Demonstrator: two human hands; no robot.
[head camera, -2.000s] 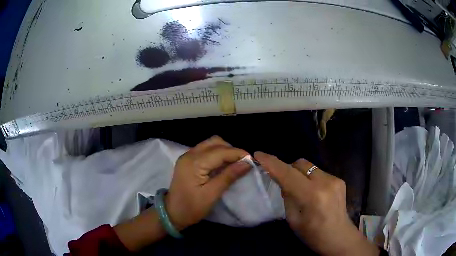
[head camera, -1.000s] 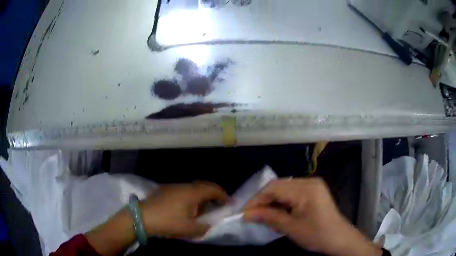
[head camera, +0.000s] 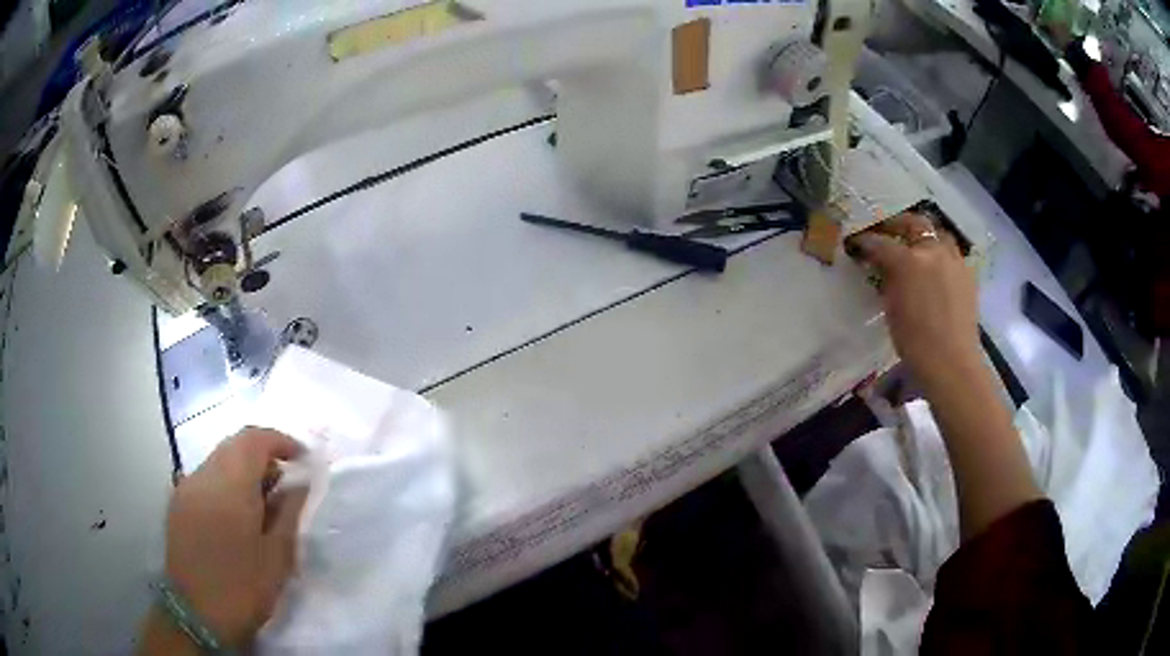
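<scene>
My left hand is closed on a white cloth piece that lies on the machine bed just in front of the presser foot. The cloth's far corner is near the bright needle plate, and its near end hangs toward the table's front edge. My right hand reaches to the far right of the table, fingers bent down at a dark recess beside a small brown block. What its fingertips touch is hidden.
The sewing machine head spans the back. A dark screwdriver-like tool and dark metal tools lie at its right. White pieces fill the bin below right. A phone-like object and another person's red sleeve are at far right.
The view has swung up to the machine. The cloth has gone from over the lap onto the machine bed, held by my left hand. My right hand has let go and moved far right.
</scene>
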